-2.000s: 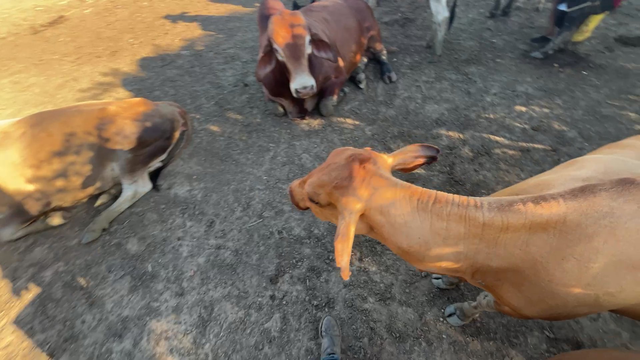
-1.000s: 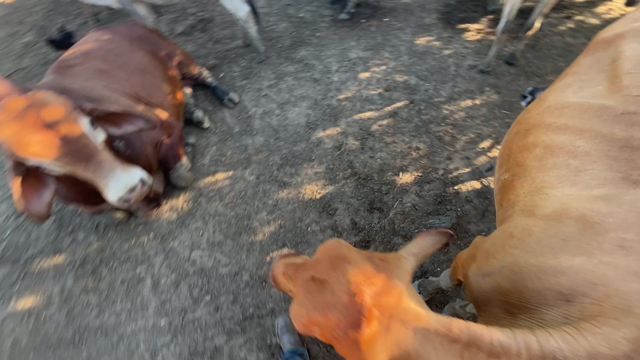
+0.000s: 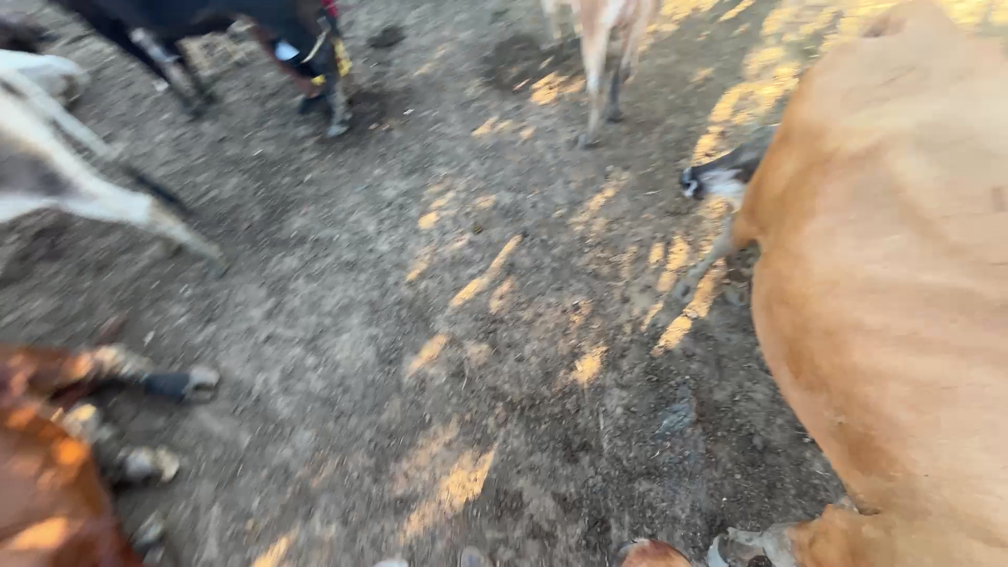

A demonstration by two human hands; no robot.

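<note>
Neither my left hand nor my right hand shows in the head view. A large tan cow (image 3: pixel 890 268) stands close on the right, its body cut off by the frame edge. At the lower left lies a reddish-brown cow (image 3: pixel 55 472), with its hooves toward the middle. Part of an orange-brown animal (image 3: pixel 652 554) shows at the bottom edge. The tips of what look like shoes (image 3: pixel 472 557) also show there.
A white-and-grey cow (image 3: pixel 71 173) is at the left. A dark animal (image 3: pixel 213 20) stands at the upper left, with something yellow near its legs. Light-coloured legs (image 3: pixel 602 63) show at top centre. Another dark-and-white animal (image 3: pixel 728 169) is partly behind the tan cow. Packed dirt (image 3: pixel 331 315) lies between them.
The view has swung right and moved forward. The reddish-brown cow now shows only at the lower left, and the tan cow's head has mostly left the view at the bottom.
</note>
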